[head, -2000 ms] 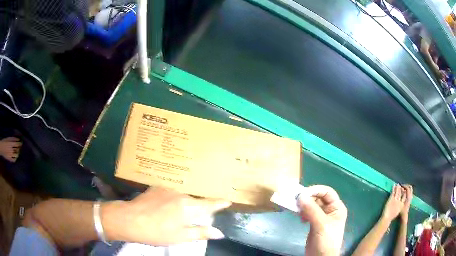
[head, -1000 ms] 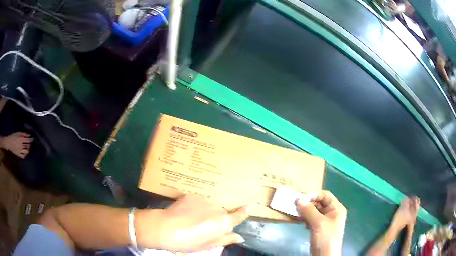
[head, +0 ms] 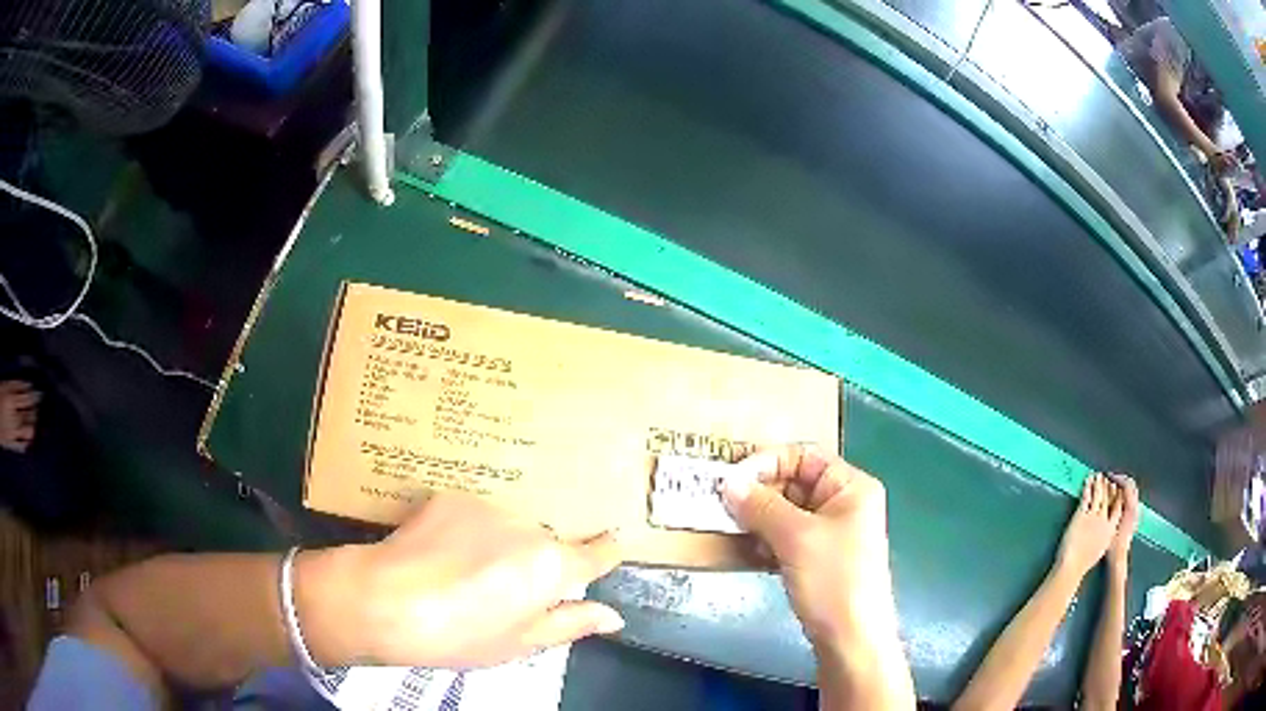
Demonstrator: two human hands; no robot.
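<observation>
A brown carton with a black brand name and small text lies on the dark green workbench. My right hand pinches a white barcode label, which lies over the carton's near right part, just below a row of small black symbols. My left hand is at the carton's near edge, index finger on the carton. White label sheets with black bars hang under my left hand; the grip on them is hidden.
Another person's hands rest on the light green edge strip at the right. A dark conveyor belt runs beyond it. A white pole, black fan and blue tray are at the upper left.
My right hand has moved the label up and left from the carton's near edge onto its face beneath the symbols. The label's bars now show. My left hand stays by the near edge.
</observation>
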